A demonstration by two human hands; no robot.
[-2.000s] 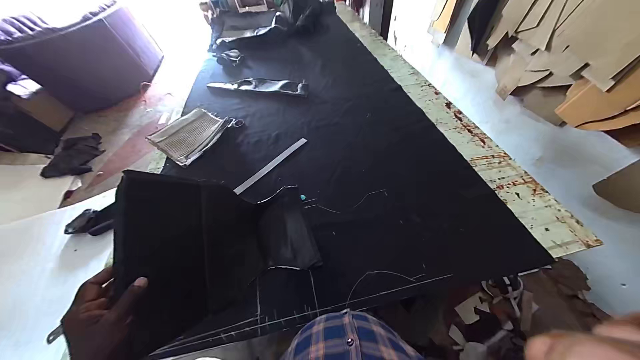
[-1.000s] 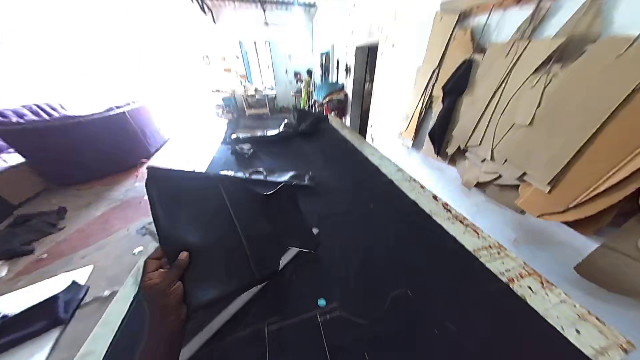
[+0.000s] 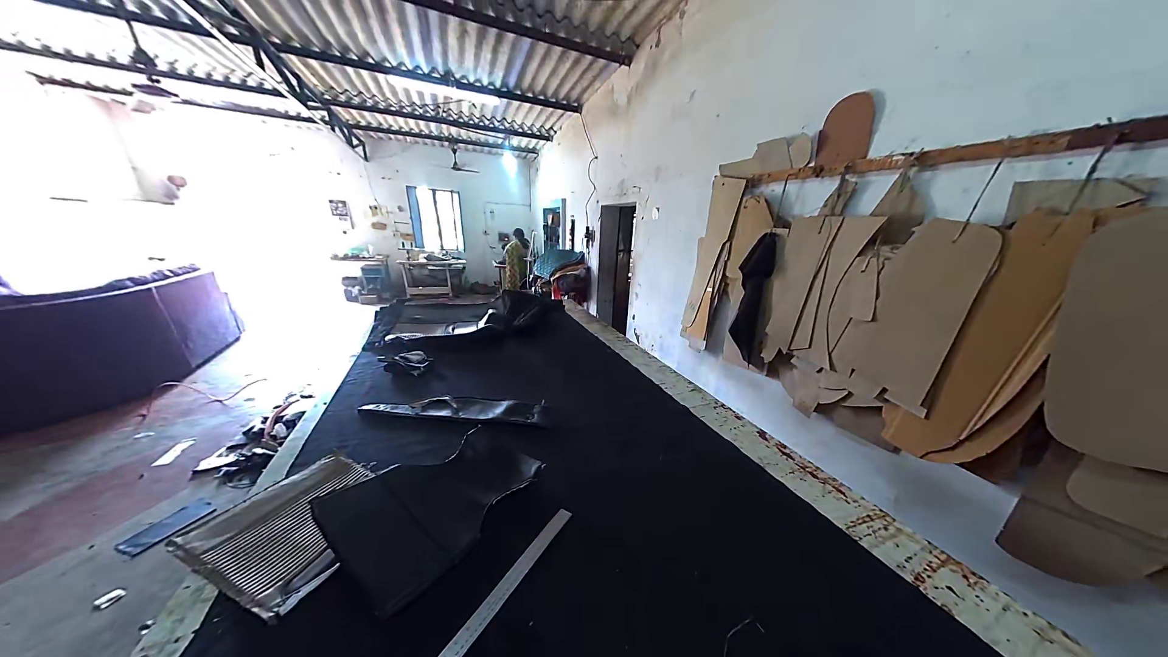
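Note:
Neither of my hands shows in the head view. Black fabric (image 3: 675,511) covers the long table. A cut black leather-like piece (image 3: 415,525) lies flat at the near left, overlapping a ribbed grey-brown panel (image 3: 274,529). To its right, a metal ruler (image 3: 511,579) rests diagonally on the fabric. Farther along are a narrow shiny black strip (image 3: 456,411), a small crumpled scrap (image 3: 406,363) and a bunched heap of black material (image 3: 516,312).
Cardboard templates (image 3: 940,319) hang from a wooden rail along the right wall. Scraps (image 3: 255,447) lie on the floor left of the table, near a purple sofa (image 3: 109,342). A person (image 3: 516,260) stands at the far end of the room.
My left hand has let go of the black piece, which now lies on the table, and is out of view. The view has tilted up.

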